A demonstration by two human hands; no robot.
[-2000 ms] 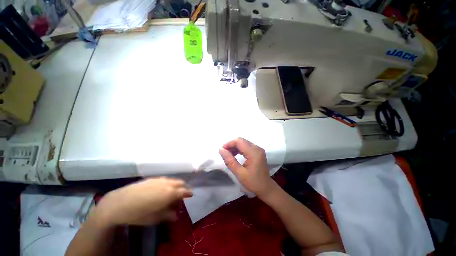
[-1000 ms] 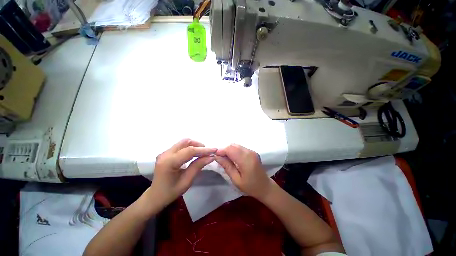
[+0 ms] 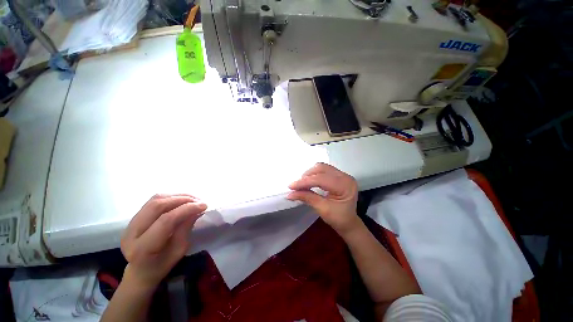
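Note:
A white fabric panel [image 3: 254,236] lies at the table's front edge and hangs down over the red lap cloth [image 3: 283,283]. Its upper part merges with the overexposed table. My left hand [image 3: 160,233] pinches the fabric edge at the left, thumb and fingers together. My right hand [image 3: 330,195] pinches the same edge further right. The edge runs nearly straight between the two hands. The presser foot and needle [image 3: 248,99] stand above, behind the hands, in bright glare.
The JACK sewing machine [image 3: 377,50] stands at the back right. A phone [image 3: 336,105], snips [image 3: 392,131] and black-handled scissors [image 3: 455,127] lie on its right side. A lime-green tag [image 3: 190,58] is left of the head. White pieces [image 3: 452,239] lie over an orange-red basket [image 3: 496,207].
My hands, together at the fabric edge one second ago, have moved apart along it, the left one leftward. The view has shifted, so the machine and table appear further left.

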